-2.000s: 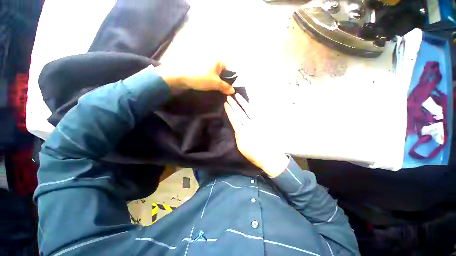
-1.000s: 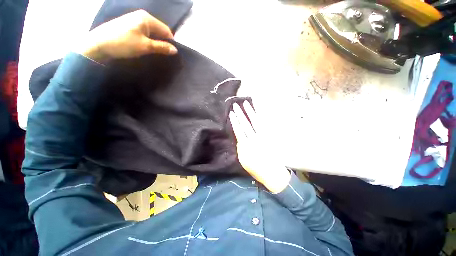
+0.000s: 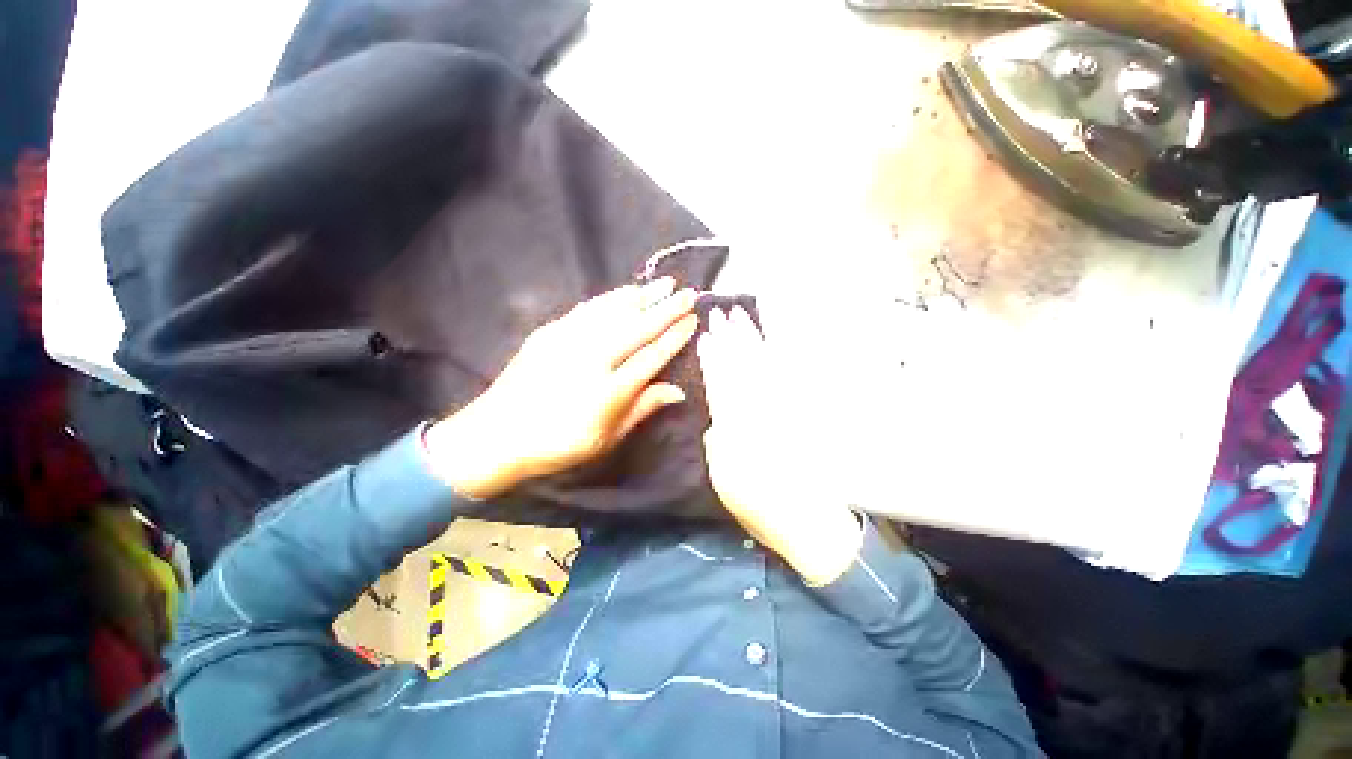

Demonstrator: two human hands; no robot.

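A dark garment (image 3: pixel 445 193) lies over the left of the white-covered table and hangs over its front edge. Its right edge has a small opening with a white thread (image 3: pixel 682 249) along it. My left hand (image 3: pixel 571 389) lies flat on the cloth, fingers pointing to that opening, holding nothing. My right hand (image 3: pixel 756 445) lies at the garment's right edge, with a bit of dark cloth showing at and between its fingertips; whether it grips the cloth is unclear.
A silver iron (image 3: pixel 1090 126) with a yellow-brown handle (image 3: pixel 1216 52) stands at the upper right of the white table cover (image 3: pixel 1038 445). A blue tray (image 3: pixel 1260 552) with maroon strips (image 3: pixel 1283 400) is at the right end. Yellow-black floor tape (image 3: pixel 436 608) shows below.
My left hand has moved from the garment's upper left down and right, beside my right hand. The garment's left part is spread out more. My right hand has stayed nearly in place.
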